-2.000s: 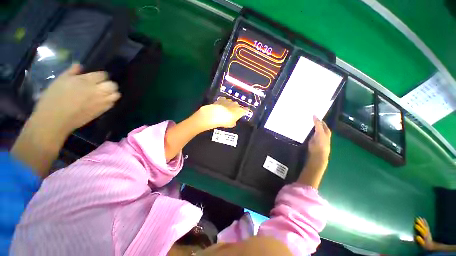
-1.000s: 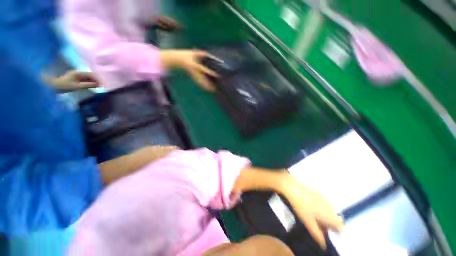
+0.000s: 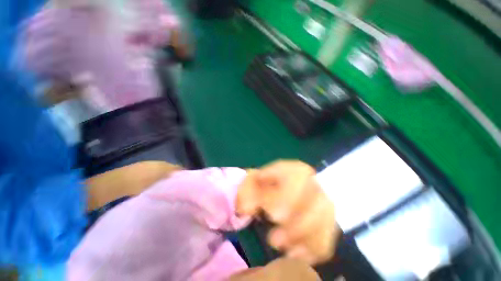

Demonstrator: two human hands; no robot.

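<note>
Two tablets lie side by side in a black tray at the lower right, both with bright white screens: the upper tablet point(image 3: 371, 178) and the lower tablet point(image 3: 415, 236). My left hand point(image 3: 291, 208), in a pink sleeve, is beside the screens' left edges with its fingers bent. It is blurred, and I cannot tell whether it holds anything or touches the tray. It covers part of the black tray point(image 3: 346, 255). My right hand is not in view.
A stack of black trays point(image 3: 299, 93) stands farther up the green bench point(image 3: 220, 99). More black trays point(image 3: 132, 129) are at the left, by a person in blue point(image 3: 33, 164) and one in pink point(image 3: 93, 49). A pink cloth point(image 3: 406, 63) hangs on the rail.
The view has swung left along the bench since the first frame, and my right hand has left it. Since the second, my left hand has drawn back left off the screens. The neighbour's hand has left the tray stack.
</note>
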